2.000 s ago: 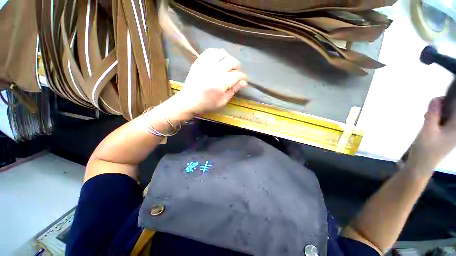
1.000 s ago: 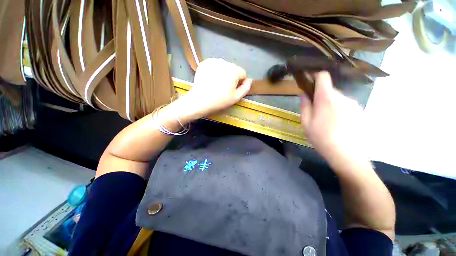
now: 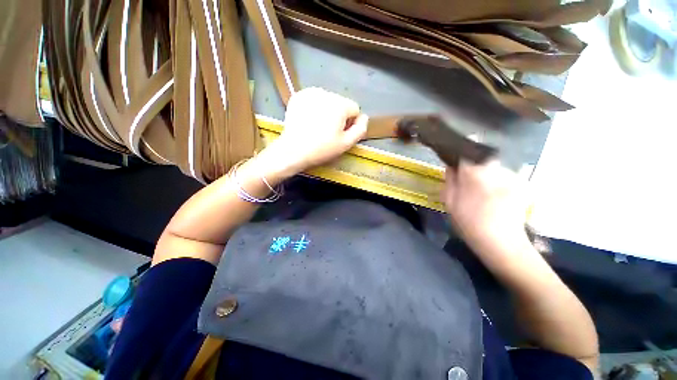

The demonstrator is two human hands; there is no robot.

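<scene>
A brown leather strap (image 3: 381,127) lies on the grey work board (image 3: 349,78) near its front edge. My left hand (image 3: 321,128) is closed on the strap; the strap's white-lined part runs up and away behind the hand. My right hand (image 3: 482,194) grips a hammer (image 3: 445,139), blurred by motion. The dark hammer head is at the strap, right of my left hand, and covers the strap's end. Whether the head touches the strap cannot be told.
Many looped straps with white lines (image 3: 194,96) hang at the left. Loose strap ends (image 3: 512,56) fan out at the upper right. Yellow bars (image 3: 386,178) line the board's near edge. A pale ring-shaped roll (image 3: 631,41) lies far right on the white table (image 3: 609,163).
My right hand came in from the far right with the hammer, and the head is now lower over the strap. My left hand has stayed nearly in place since one second ago.
</scene>
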